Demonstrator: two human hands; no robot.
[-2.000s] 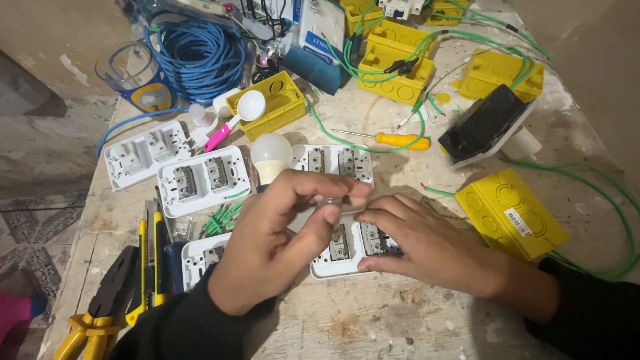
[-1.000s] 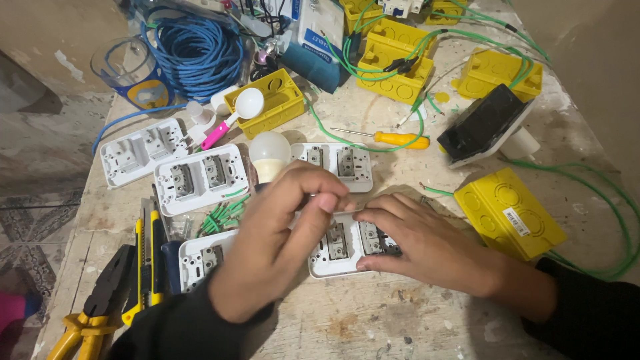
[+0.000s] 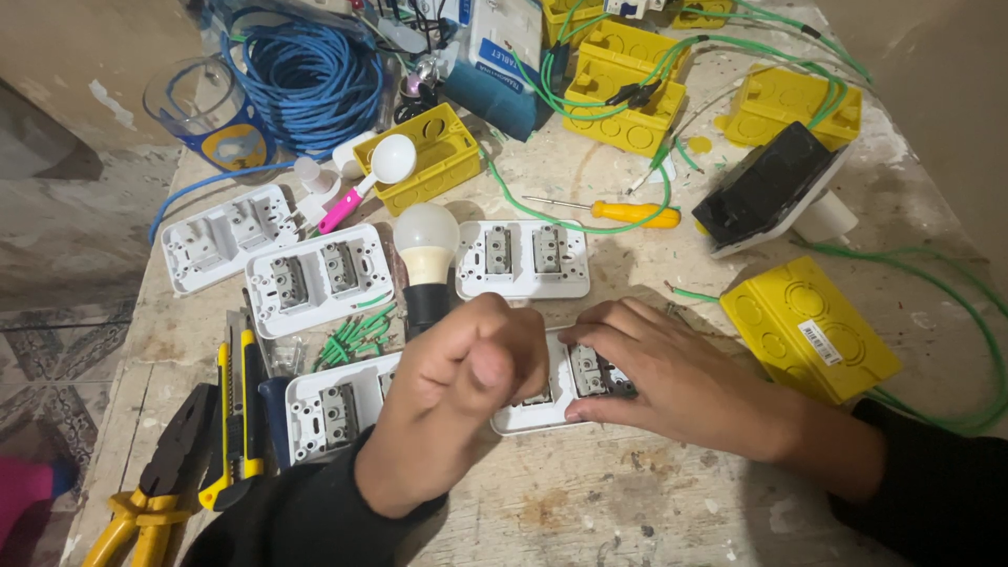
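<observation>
My right hand (image 3: 669, 370) rests on the right part of a white switch plate (image 3: 560, 394) lying back side up, its thumb and fingers at the edges around a grey module (image 3: 587, 370). Above the plate's left part is my left hand (image 3: 472, 386), fingers curled; whether something small is between them cannot be told. It partly covers a second white plate (image 3: 303, 417) to the left. Behind my hands stand a white light bulb (image 3: 426, 236) in a black socket (image 3: 426, 305) and another plate with two modules (image 3: 523, 287).
Pliers (image 3: 153, 504), utility knives (image 3: 236, 417) and short green wire pieces (image 3: 354, 339) lie at left. Two plates (image 3: 260, 315) are behind them. An orange screwdriver (image 3: 634, 214), yellow junction boxes (image 3: 811, 331), green wires, a coil of blue cable (image 3: 311, 87) and a glass (image 3: 228, 134) stand farther back.
The fingers of my left hand have curled further, and the clear piece seen between them two seconds ago no longer shows. My right hand has stayed on the plate.
</observation>
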